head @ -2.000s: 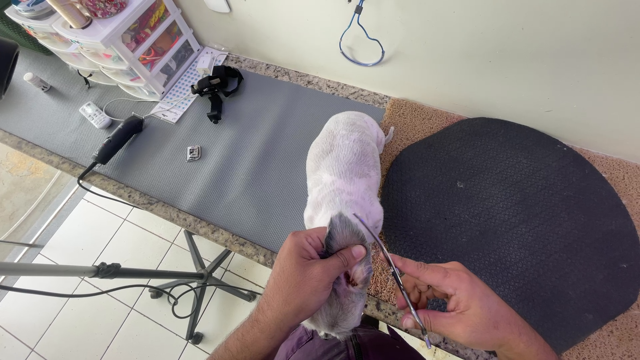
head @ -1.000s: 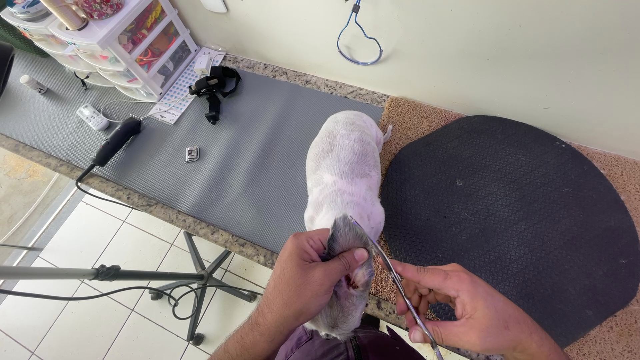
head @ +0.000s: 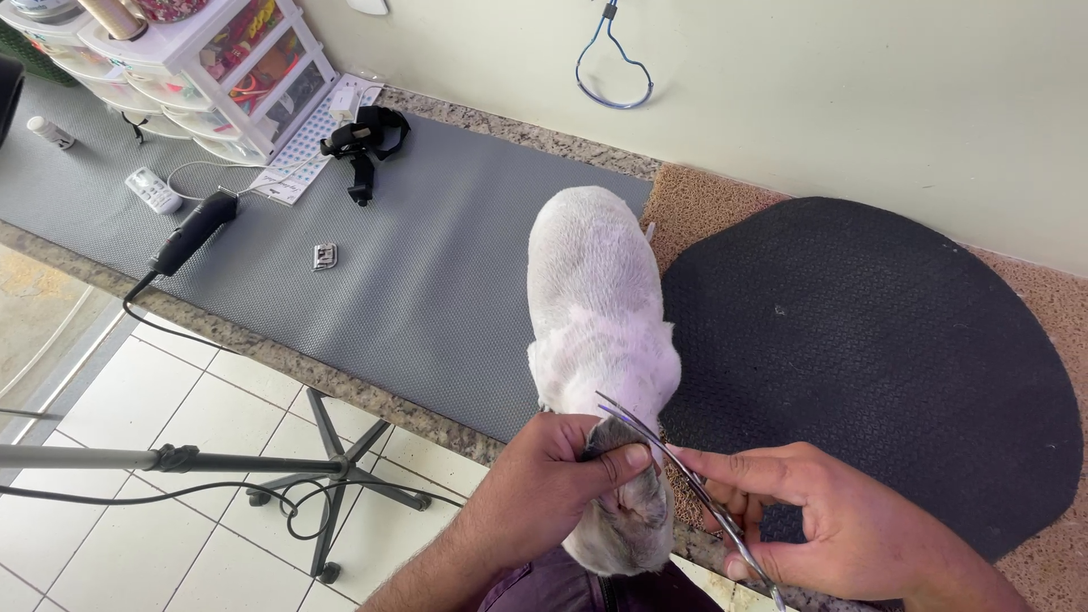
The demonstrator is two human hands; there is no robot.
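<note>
A small white dog (head: 595, 280) with short clipped fur stands on the counter, its back toward the camera's view and its head at the counter's near edge. My left hand (head: 552, 484) pinches the dog's grey ear (head: 614, 435) between thumb and fingers. In my right hand (head: 807, 518) is a pair of metal grooming scissors (head: 693, 480); the blades point up and left along the right edge of the ear, with their tips slightly apart. The dog's face is mostly out of sight, and its legs are hidden under its body.
On the grey mat (head: 425, 272) lie a black corded clipper (head: 195, 234), a metal clipper blade (head: 325, 257), a black strap (head: 365, 144) and a white remote (head: 153, 189). Plastic drawers (head: 195, 68) stand behind. A black rubber mat (head: 867, 365) lies right; a wheeled stand (head: 340, 467) is below.
The scissors have shifted at the ear's edge, and their blades now show slightly parted. The left hand still holds the ear in nearly the same place.
</note>
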